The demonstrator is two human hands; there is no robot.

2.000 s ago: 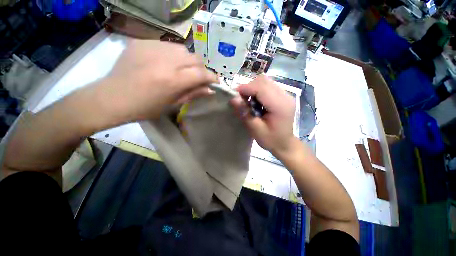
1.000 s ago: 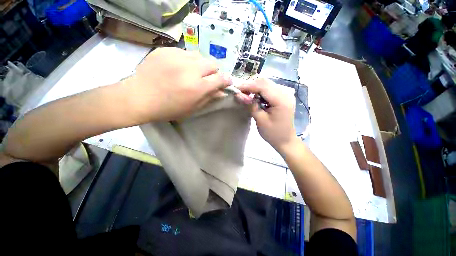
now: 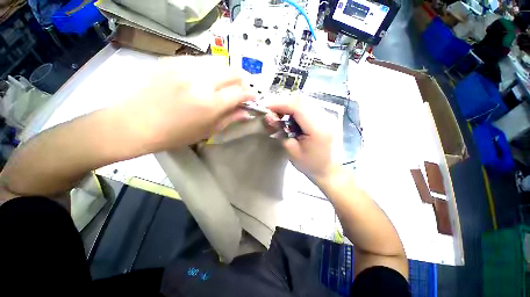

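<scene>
A floppy beige bag body [image 3: 244, 168] hangs from both hands over the table's front edge, with its lower end above the lap. My left hand [image 3: 197, 104], blurred, pinches the bag's top edge. My right hand [image 3: 308, 136] holds the same edge between thumb and finger, close to the left fingertips. A small dark tool [image 3: 292, 126], perhaps thread snips, sits in the right palm; its tip is hard to make out. A bit of yellow strip shows at the bag under the left hand.
The white machine head [image 3: 258, 55] stands just beyond the hands, with dark bed plates [image 3: 351, 130] to its right. Beige bags [image 3: 168, 17] are stacked back left. Brown pieces [image 3: 443, 216] lie far right near a cardboard edge. A lit screen [image 3: 361, 15] is behind.
Both hands have shifted slightly left with the bag and still pinch its edge. The left hand is blurred again after being sharper one second ago. A bit of yellow strip shows again beneath it.
</scene>
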